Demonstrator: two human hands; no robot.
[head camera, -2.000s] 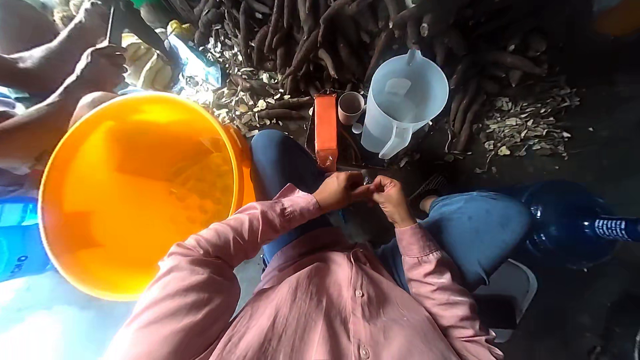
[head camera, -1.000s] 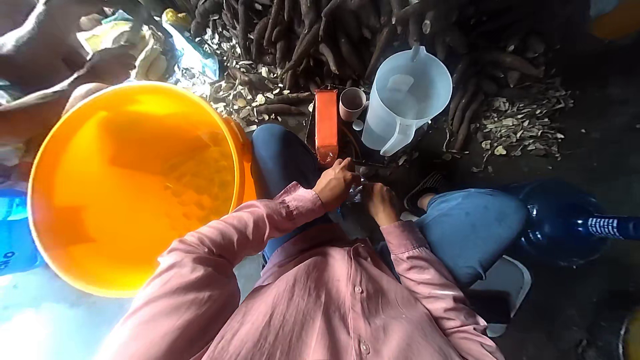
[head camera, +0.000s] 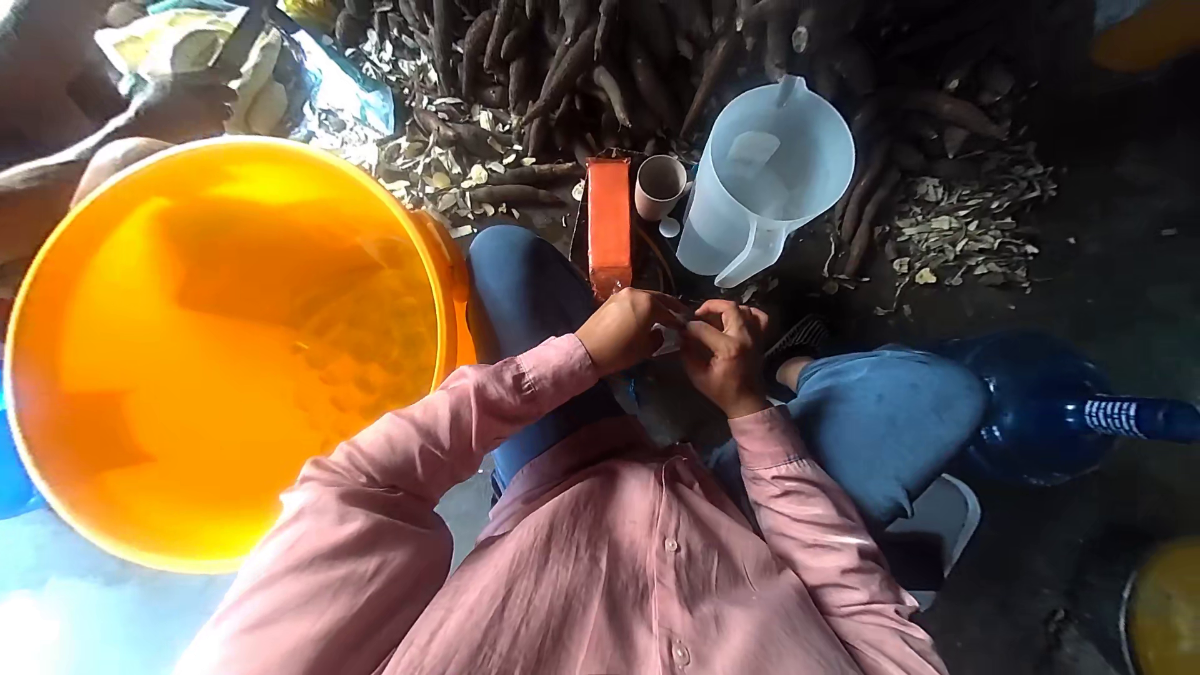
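My left hand (head camera: 626, 330) and my right hand (head camera: 727, 349) meet in front of my lap, fingertips almost touching. Between them is a small whitish piece (head camera: 667, 339), too small to identify, pinched by my left fingers; whether my right fingers also grip it is unclear. Just beyond my left hand stands an orange-red box-shaped object (head camera: 609, 220). Beside it are a small pinkish cup (head camera: 660, 186) and a small white round piece (head camera: 669, 227). A translucent plastic pitcher (head camera: 712, 225) stands to their right, its handle toward me.
A large yellow-orange tub (head camera: 216, 375) stands at my left. Brown cassava-like roots (head camera: 600, 66) are heaped ahead, with peel scraps (head camera: 966, 234) around them. A large blue water bottle (head camera: 1041, 403) lies beyond my right knee. Part of another person's arm (head camera: 112, 136) shows at upper left.
My hands, slightly apart one second ago, are closer together now. At upper left, the other person's hands and arms have moved since two seconds ago.
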